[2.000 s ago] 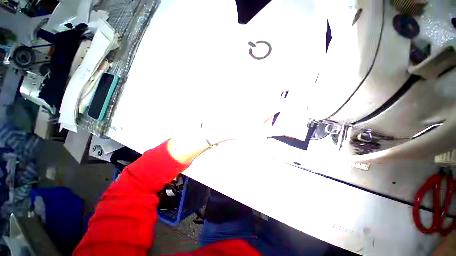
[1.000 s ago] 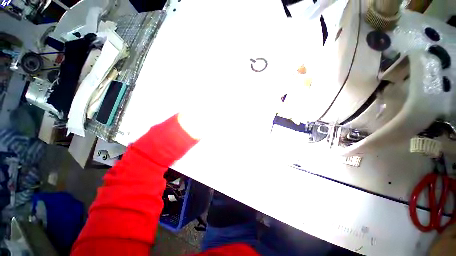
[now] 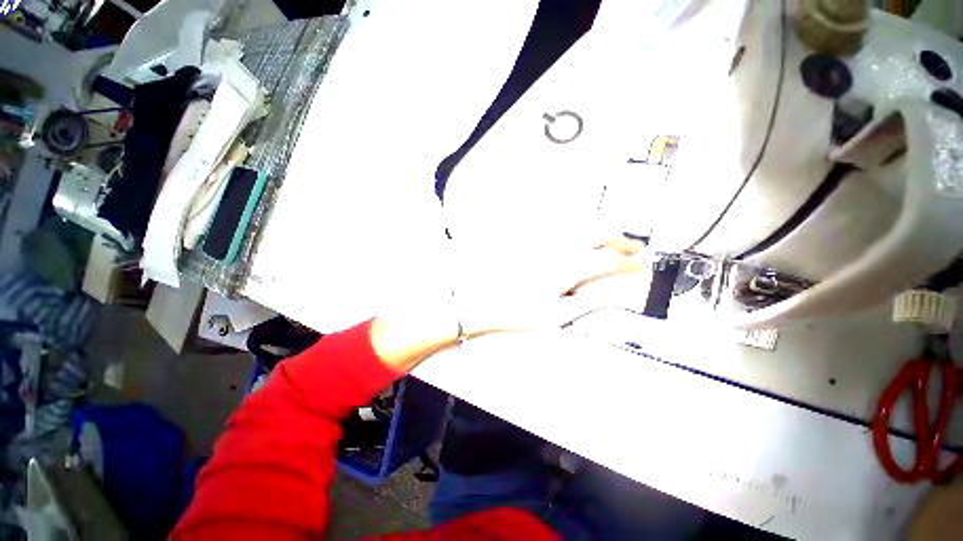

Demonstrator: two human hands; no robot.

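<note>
My left hand point(image 3: 528, 296), in a red sleeve, lies on the white table beside the presser foot point(image 3: 697, 277). It is overexposed, and only a few fingertips show near the needle area. A small dark part of a fabric piece point(image 3: 661, 287) shows at the presser foot, beside my fingertips. A longer dark curved band point(image 3: 507, 100) lies behind, running from the top edge toward my hand; its white part fades into the table. My right hand is at most a blurred skin-toned patch point(image 3: 938, 520) at the lower right corner.
The sewing machine head point(image 3: 845, 232) fills the right side. Red-handled scissors point(image 3: 917, 423) lie right of the needle. A metal ring point(image 3: 563, 127) lies on the table. A phone point(image 3: 232, 215) and stacked pieces point(image 3: 190, 174) are at left, a blue bin point(image 3: 393, 433) below.
The dark curved band now shows further down the table behind the ring. My left hand has moved right, toward the presser foot. The dark part at the foot has changed shape.
</note>
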